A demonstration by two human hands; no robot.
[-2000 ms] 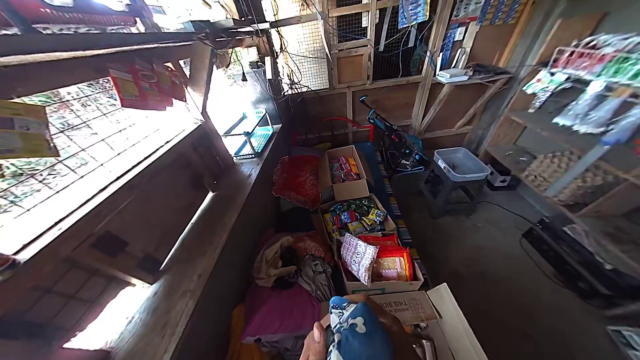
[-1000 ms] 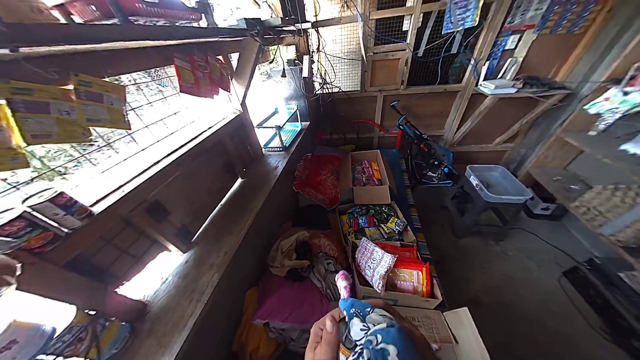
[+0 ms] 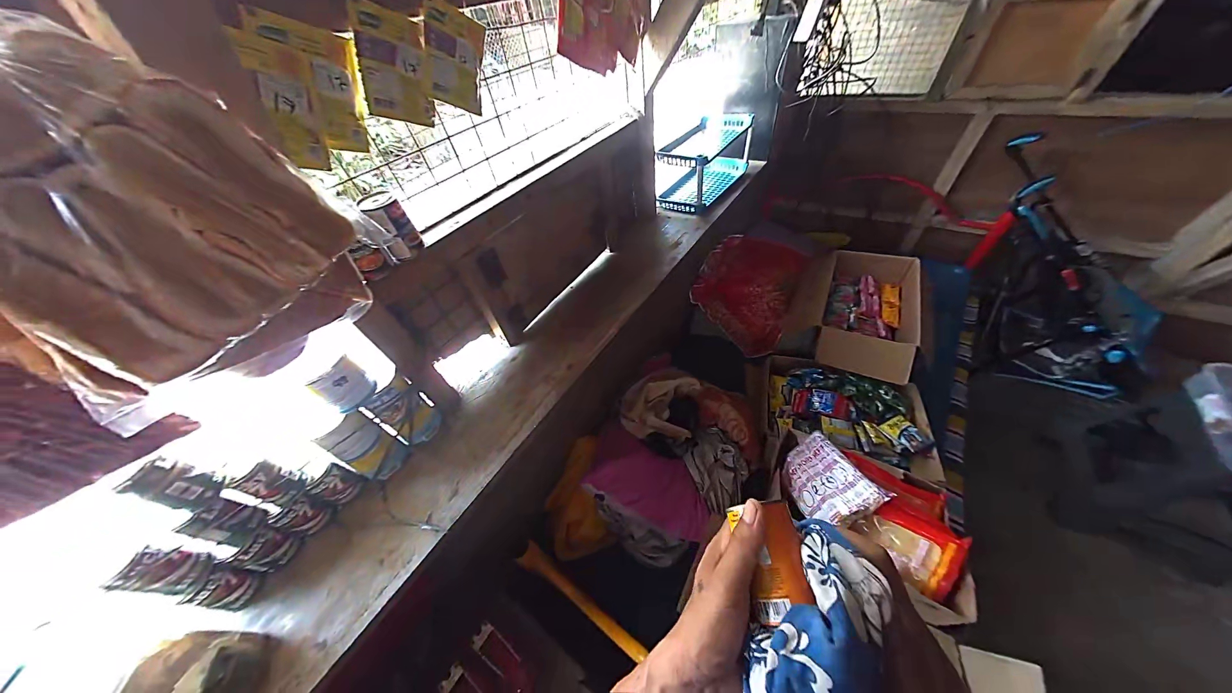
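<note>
My left hand (image 3: 717,597) is shut on a small orange-brown packet (image 3: 778,563) with a barcode, low in the view right of centre. Against the packet's right side lies a blue cloth (image 3: 818,626) with white floral print. My right hand (image 3: 881,587) is at the cloth, mostly covered by it. Just beyond the hands, a white printed bag (image 3: 833,478) and red packs (image 3: 914,544) lie in a cardboard box. Behind them are a box of mixed sachets (image 3: 847,414) and a cardboard box (image 3: 871,356) with pink and orange packets.
Stacked cans (image 3: 260,520) stand on the wooden ledge (image 3: 500,423) at left, beneath a hanging bread bag (image 3: 164,212). A blue rack (image 3: 707,173) is at the ledge's far end. Piled clothes (image 3: 664,472) lie beside the boxes; a folded exercise bike (image 3: 1059,269) stands behind right.
The view has swung left, bringing the cans and bread bag into sight. An orange-brown packet now shows in my left hand; a pink-topped item seen above the hands one second ago is out of sight.
</note>
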